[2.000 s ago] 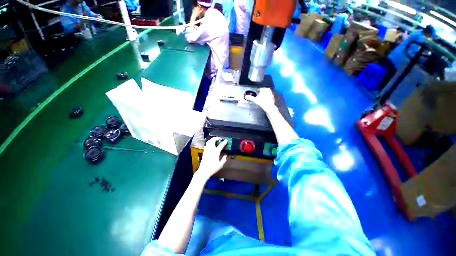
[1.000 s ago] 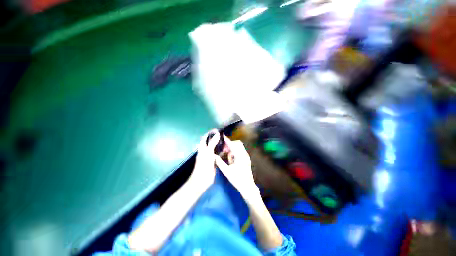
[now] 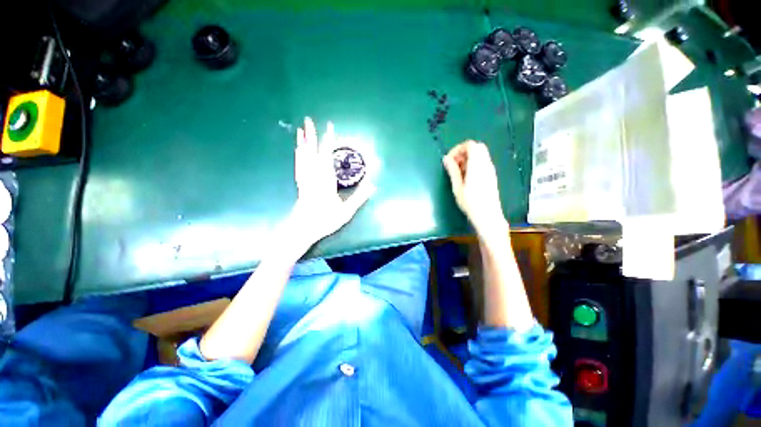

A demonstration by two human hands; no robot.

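A round black housing [image 3: 349, 167] with a patterned face lies on the green bench. My left hand [image 3: 321, 188] is beside and partly around it, fingers extended, thumb at its near right side. My right hand [image 3: 470, 171] is over the bench to the right, fingers bent together; whether something tiny is between the fingertips cannot be told. A loose pile of tiny dark inserts [image 3: 437, 111] lies just beyond my right hand.
Several black housings [image 3: 531, 70] stand at the back right, others [image 3: 214, 47] at the back left. An open white carton [image 3: 580, 167] is at the right bench edge, beside the press panel with its red button [image 3: 591, 376]. A yellow button box [image 3: 33, 123] and cable are left.
The view has swung from the press to the bench. My hands, together around a dark part before, are now apart, with the housing on the bench at my left hand.
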